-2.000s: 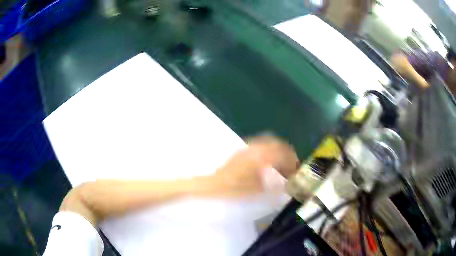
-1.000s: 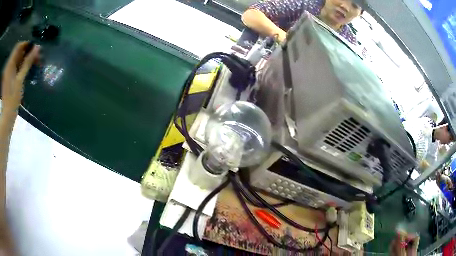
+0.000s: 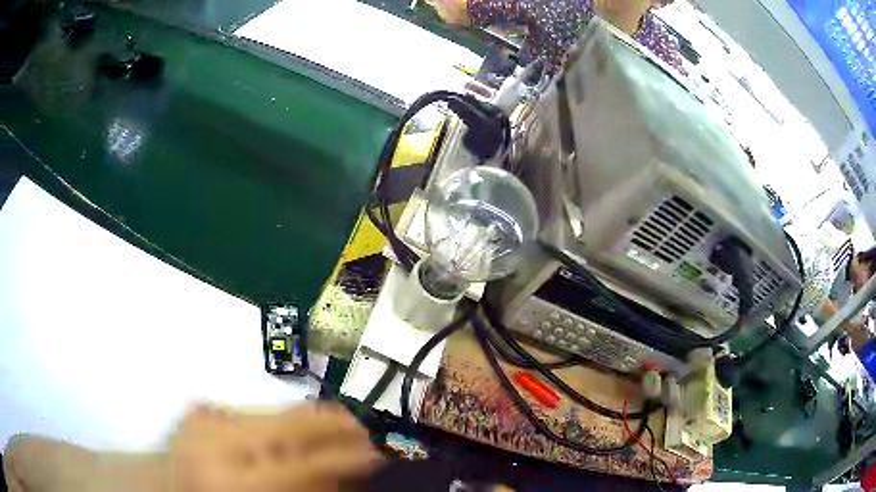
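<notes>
A small open power adapter board (image 3: pixel 285 338) with a black edge and a yellow part lies at the right edge of the white work sheet (image 3: pixel 96 317). My left hand (image 3: pixel 279 447) is blurred at the bottom, below the board and apart from it. Its fingers point right, over the dark test panel's left end. Whether it holds anything cannot be told. A small green test board (image 3: pixel 405 444) lies on the black test panel (image 3: pixel 437 471), right of my hand. My right hand is out of the picture.
A glass bulb (image 3: pixel 480 223) stands in a white holder among black cables. A large grey instrument (image 3: pixel 663 183) sits on a keypad meter (image 3: pixel 567 332) on a worn board (image 3: pixel 480 384). Another person's patterned sleeve (image 3: pixel 523 14) is behind. The green bench surface (image 3: pixel 221 183) lies beyond the sheet.
My left hand has moved from the upper left down to the bottom, near the test panel. The adapter board now shows on the sheet's right edge. The view has shifted slightly.
</notes>
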